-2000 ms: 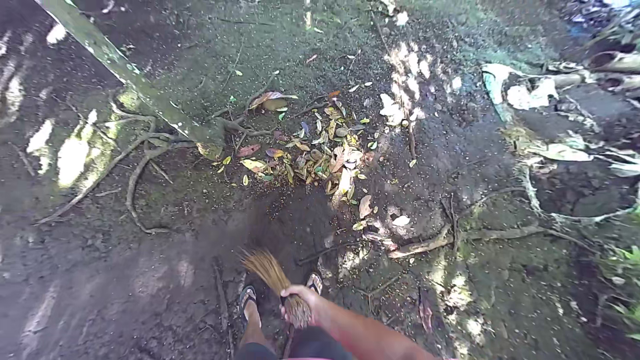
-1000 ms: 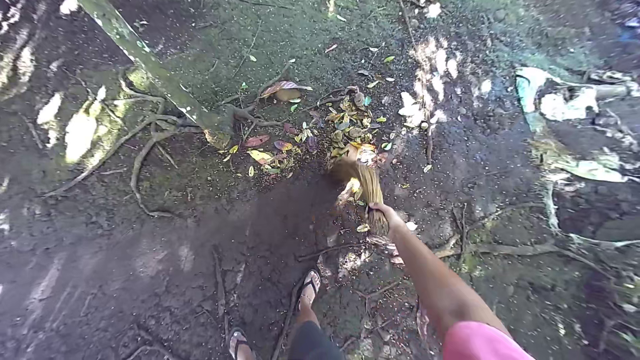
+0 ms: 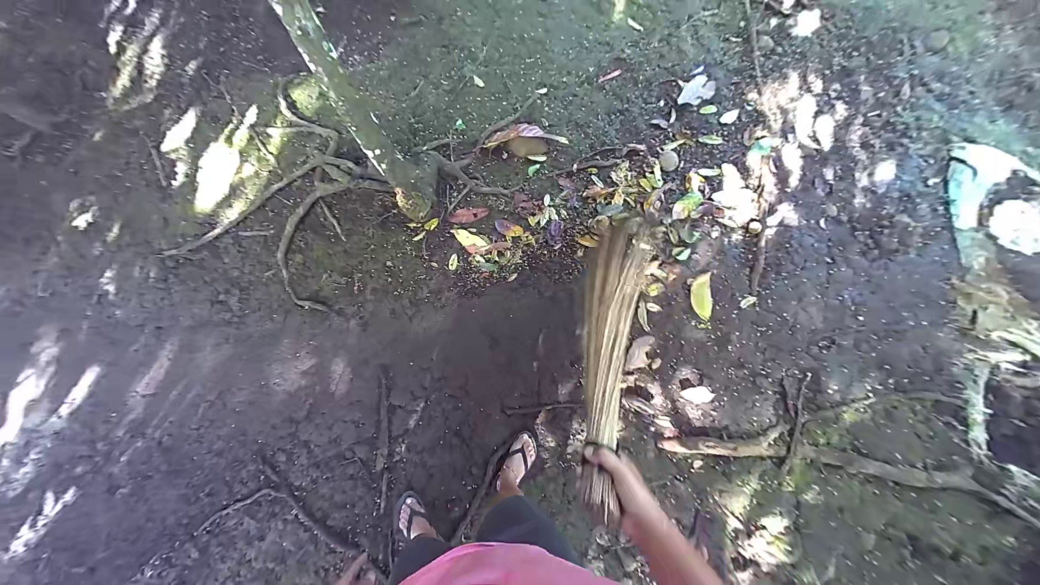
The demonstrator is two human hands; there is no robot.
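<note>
My right hand (image 3: pixel 619 479) grips the bound handle end of a stick broom (image 3: pixel 611 341) made of thin, stiff ribs. The bristles fan away from me and their blurred tips reach the near edge of a pile of fallen leaves (image 3: pixel 621 191), yellow, green, red and brown. One larger yellow leaf (image 3: pixel 701 297) lies to the right of the bristles. At the bottom edge, left of the pink shirt, a small part of my left hand (image 3: pixel 356 570) shows; its fingers are too cut off to read.
A slim tree trunk (image 3: pixel 349 106) rises at the upper left, with exposed roots (image 3: pixel 305 183) spreading over dark soil. A curled brown leaf (image 3: pixel 524 138) lies beyond the pile. Another root (image 3: pixel 886 467) crosses the lower right. My feet in flip-flops (image 3: pixel 518 459) stand near the bottom.
From low beside my feet, the broom in my right hand has moved forward to the leaves. Some leaves now lie farther away and more spread to the right.
</note>
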